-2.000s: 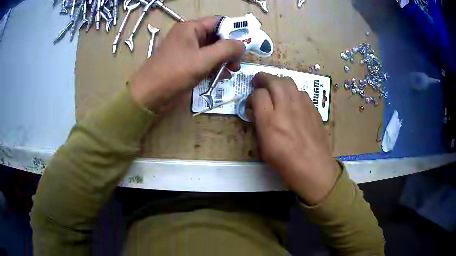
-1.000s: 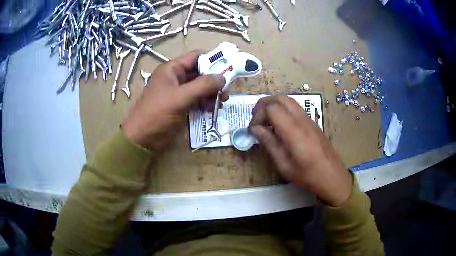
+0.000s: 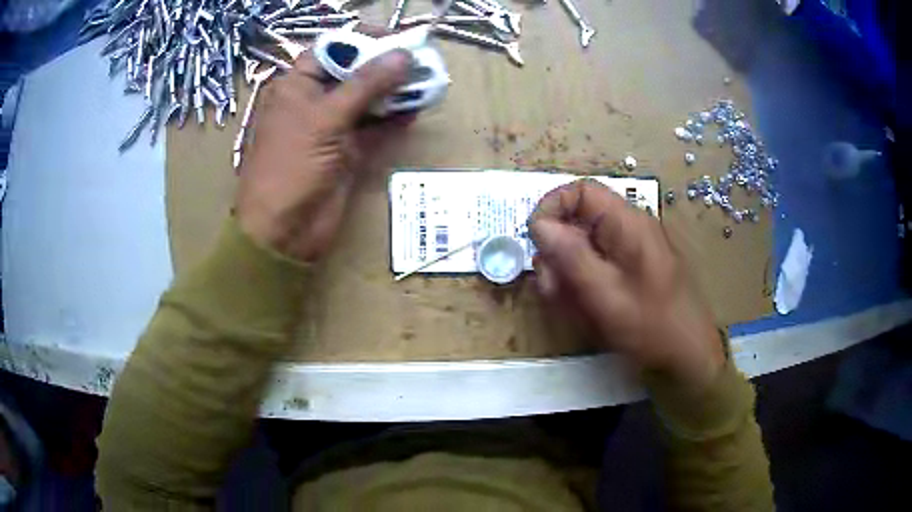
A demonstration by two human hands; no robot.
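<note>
My left hand (image 3: 310, 150) grips a white plastic body (image 3: 425, 75) at the upper left, blurred, its dark oval inset toward the left. A blurred metal shaft seems to point up from it. My right hand (image 3: 610, 260) is over the right part of the white backing card (image 3: 450, 210), fingers curled with the fingertips together; whether they hold anything small cannot be seen. The grease cup (image 3: 501, 259), round with whitish contents, stands at the card's lower edge, just left of my right fingertips. A thin pale stick (image 3: 435, 260) lies from the cup toward the card's lower left corner.
A large pile of forked metal shafts (image 3: 185, 60) lies at the upper left, with loose ones along the top. Small shiny metal fittings (image 3: 735, 165) are scattered on the cardboard mat (image 3: 450, 330) at right. A white scrap (image 3: 793, 272) and a small translucent bottle (image 3: 850, 159) lie far right.
My left hand has moved up and left and turned the white body over; the shaft no longer points down over the card. My right hand has moved slightly right, away from the cup.
</note>
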